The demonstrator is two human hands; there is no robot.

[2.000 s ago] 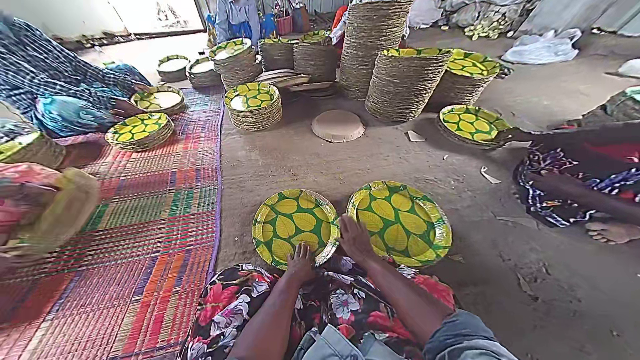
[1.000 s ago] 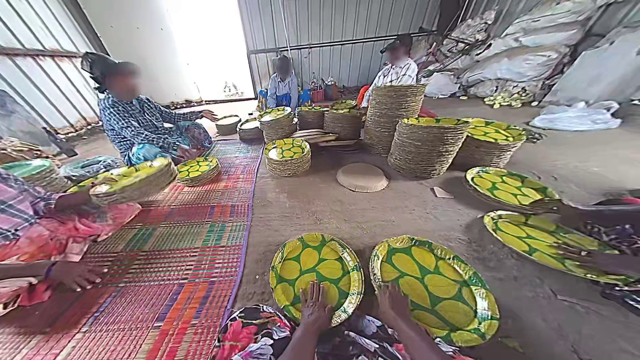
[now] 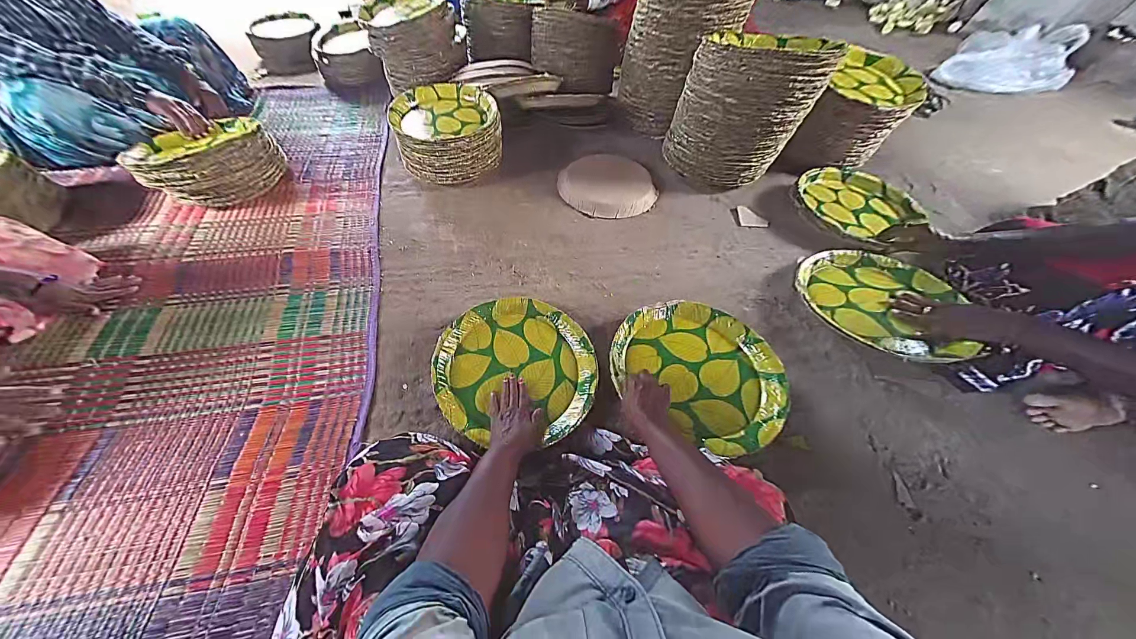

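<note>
Two round plates with a green and yellow leaf print lie side by side on the floor in front of my floral-clad lap. On the near part of the left leaf-print plate (image 3: 510, 348) my left hand (image 3: 516, 417) rests flat, palm down, fingers pointing forward. My right hand (image 3: 646, 399) touches the inner left side of the right leaf-print plate (image 3: 721, 377); its fingers look bent, and whether they pinch anything cannot be told. A narrow gap separates the plates. Their rims are shiny and slightly crinkled.
A woven striped mat (image 3: 222, 355) spreads at left, where other people's hands show. Ahead stand a short plate stack (image 3: 445, 146), a tan disc (image 3: 608, 186) and tall plate stacks (image 3: 745, 115). At right, a co-worker's hand rests on another leaf-print plate (image 3: 852, 297).
The view has tilted down since one second ago. My hands stay on the same two plates. The co-worker at right has a hand on a plate that was not there two seconds ago.
</note>
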